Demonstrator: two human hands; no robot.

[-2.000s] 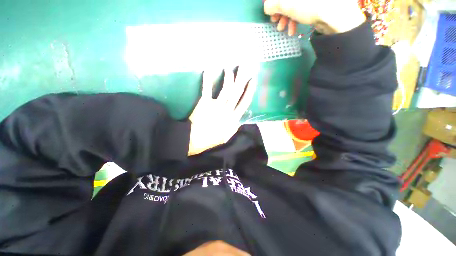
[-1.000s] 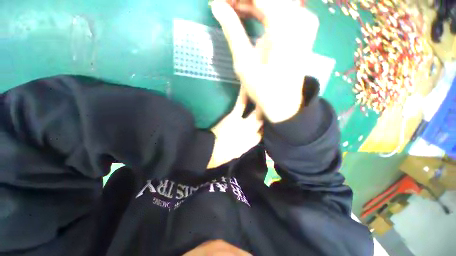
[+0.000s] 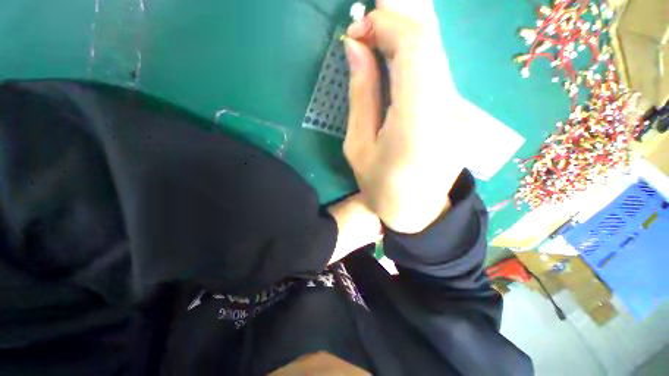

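The dotted strip (image 3: pixel 328 92) lies on the green mat, its middle hidden under my right hand; its plain white end (image 3: pixel 493 139) shows to the right. My right hand (image 3: pixel 396 110) is above the strip, overexposed, thumb and fingertips pinched on a tiny white-tipped piece (image 3: pixel 357 11) near the top edge. My left hand (image 3: pixel 356 228) is mostly hidden beneath the right; only its wrist part shows, its fingers are out of sight. The pile of wired components (image 3: pixel 576 147), red, white and gold, lies to the right.
A brown cardboard box (image 3: pixel 645 40) stands at the upper right, with a black part (image 3: pixel 655 121) near its edge. A blue plastic crate (image 3: pixel 623 235) is at the right. A red object (image 3: pixel 511 270) and cardboard are on the floor below.
The view has turned, so the strip appears more tilted. My right hand came from the right side to over the strip and left hand, and now shows a small white-tipped piece at its fingertips.
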